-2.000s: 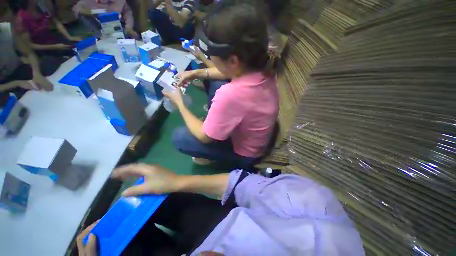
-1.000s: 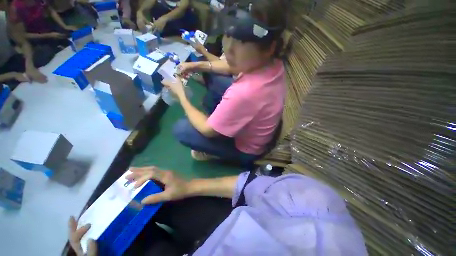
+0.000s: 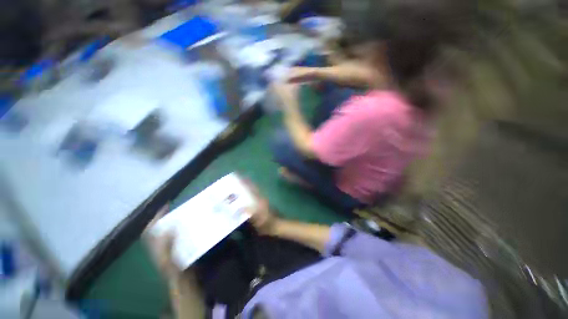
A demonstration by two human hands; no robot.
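Observation:
A carton [image 3: 208, 218] is held over my lap, its white face with a small dark printed mark turned up. My left hand [image 3: 163, 248] grips its left end, the fingers blurred. My right hand [image 3: 260, 210] grips its right end, with the fingers partly hidden by the carton. The carton's blue faces do not show. The whole view is blurred by motion.
A long white table [image 3: 93, 212] with a dark edge lies to the left. Blurred blue-and-white cartons [image 3: 190, 32] stand on it. A person in a pink shirt [image 3: 373, 140] sits ahead on the green floor [image 3: 249, 156]. Brown cardboard stacks [image 3: 464, 230] are at right.
The carton has turned so only its white face shows, and both hands hold its ends. The view has shifted, with the table and the person in pink now blurred.

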